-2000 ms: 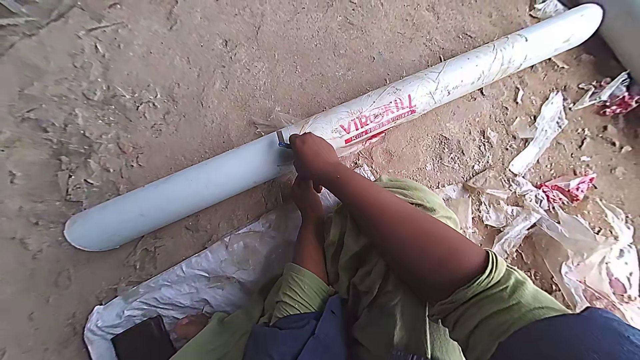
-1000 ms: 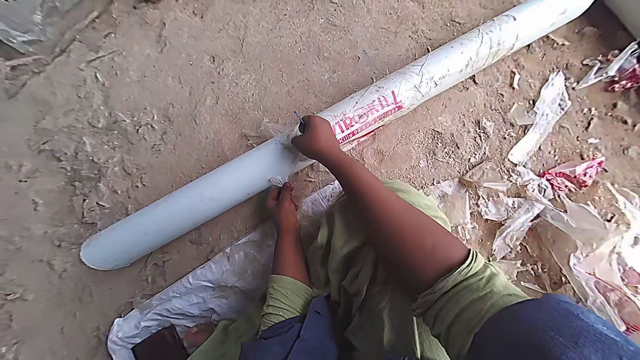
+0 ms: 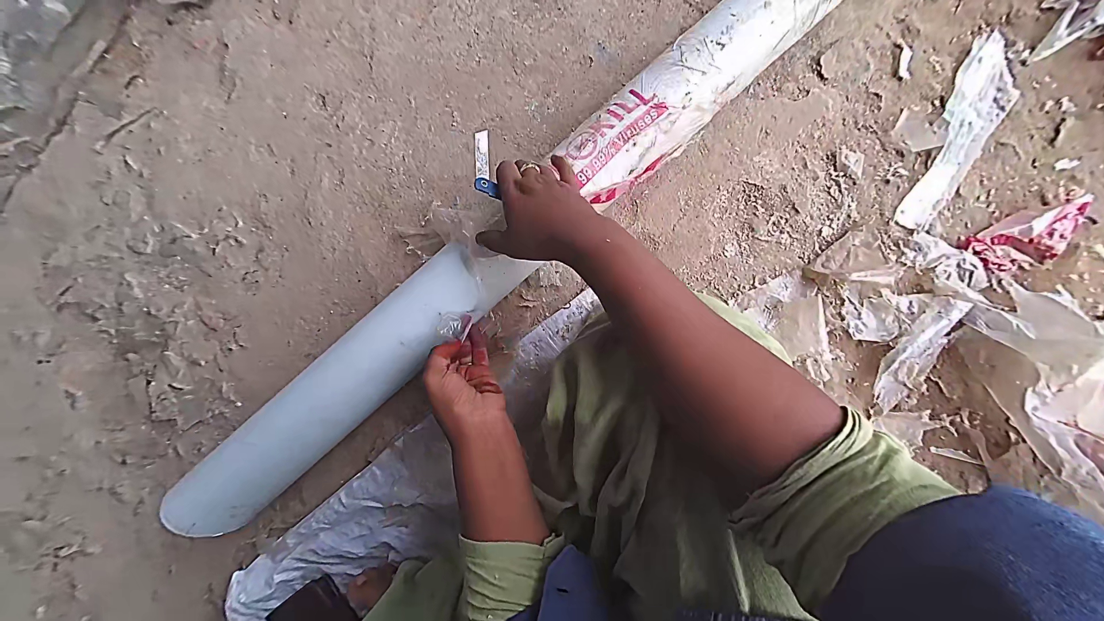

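Note:
A long pale roll (image 3: 345, 388) lies diagonally on the dirt floor. Its lower left part is bare and light blue; the upper right part is wrapped in clear plastic film with red print (image 3: 612, 142). My right hand (image 3: 543, 207) rests over the wrapped part, fingers around a small blue-handled cutter (image 3: 487, 186) whose light blade points away from me. My left hand (image 3: 466, 379) is at the near side of the roll, fingertips pinching the film's loose edge (image 3: 455, 325). More loose film bunches up at the roll's far side, by my right thumb.
Torn clear plastic scraps (image 3: 957, 129), some with red print (image 3: 1035, 233), litter the ground at the right. A white plastic sheet (image 3: 345, 517) lies under and beside my legs, with a dark object (image 3: 312, 601) at its lower edge.
My hands were close together two seconds ago; now they are apart, the left one nearer to me. Loose film has appeared at the roll's far side. The view has shifted nearer.

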